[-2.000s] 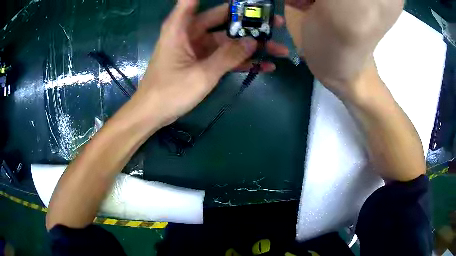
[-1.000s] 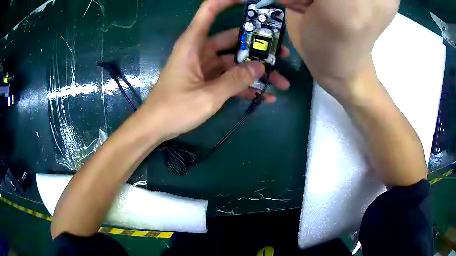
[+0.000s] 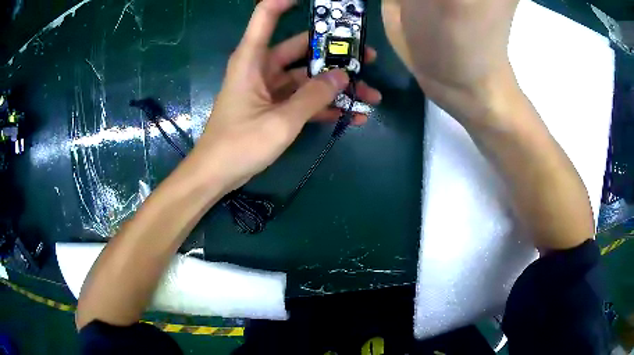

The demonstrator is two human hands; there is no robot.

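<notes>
My left hand [image 3: 278,104] holds a power adapter circuit board [image 3: 338,31] in a black case at the top centre, thumb on its near end. The board shows a yellow-topped transformer [image 3: 339,48], round capacitors and a blue part. Its far end is cut off by the top edge. A black output cable [image 3: 306,170] with a ribbed strain relief [image 3: 342,127] runs from the near end to a tied bundle [image 3: 250,211] on the bench. My right hand [image 3: 452,41] is beside the board at the top; its fingers are out of the picture, so its grip is hidden.
The green bench [image 3: 347,222] is shiny and scratched. White foam sheets [image 3: 459,229] lie at the right, under my right forearm. A white foam strip [image 3: 222,288] lies along the near left edge. Dark items [image 3: 21,253] sit at the far left. Yellow-black tape [image 3: 194,328] shows below.
The board first came down into fuller view, then moved slightly up and left with my left hand. My right hand has shifted slightly left. The cable bundle has shifted slightly.
</notes>
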